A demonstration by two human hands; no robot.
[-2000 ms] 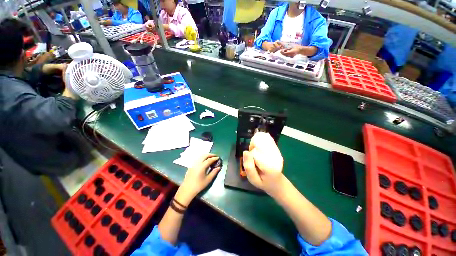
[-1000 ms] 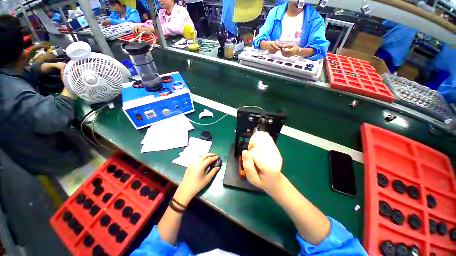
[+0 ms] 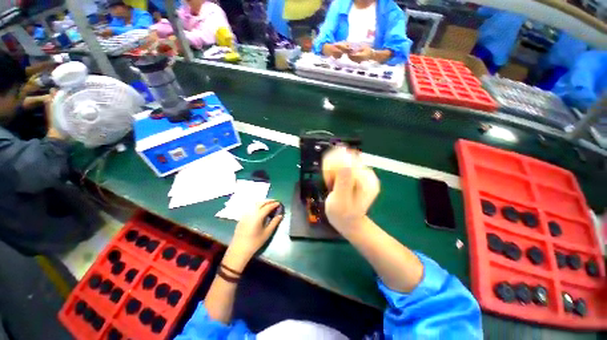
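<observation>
The black toggle press [image 3: 311,174] stands on its flat dark base on the green bench. My right hand [image 3: 351,189] is closed in a fist in front of the press's upper part, slightly blurred; the press handle is hidden in it. The orange nest [image 3: 313,211] shows low on the press, left of my right wrist. My left hand [image 3: 255,227] rests at the bench's front edge, left of the press base. Its fingers hold a round black part [image 3: 276,211]. Another round black part [image 3: 260,175] lies behind the white paper sheets [image 3: 245,199].
A red tray [image 3: 143,279] with black parts is low at left. Another red tray [image 3: 476,229] and a smartphone [image 3: 437,204] are at right. A blue control box [image 3: 188,141] and white fan [image 3: 96,111] stand at left. People sit across the bench and at far left.
My right fist has risen slightly and turned on the press handle. The view has shifted, so more of the right tray shows. My left hand still holds the round black part.
</observation>
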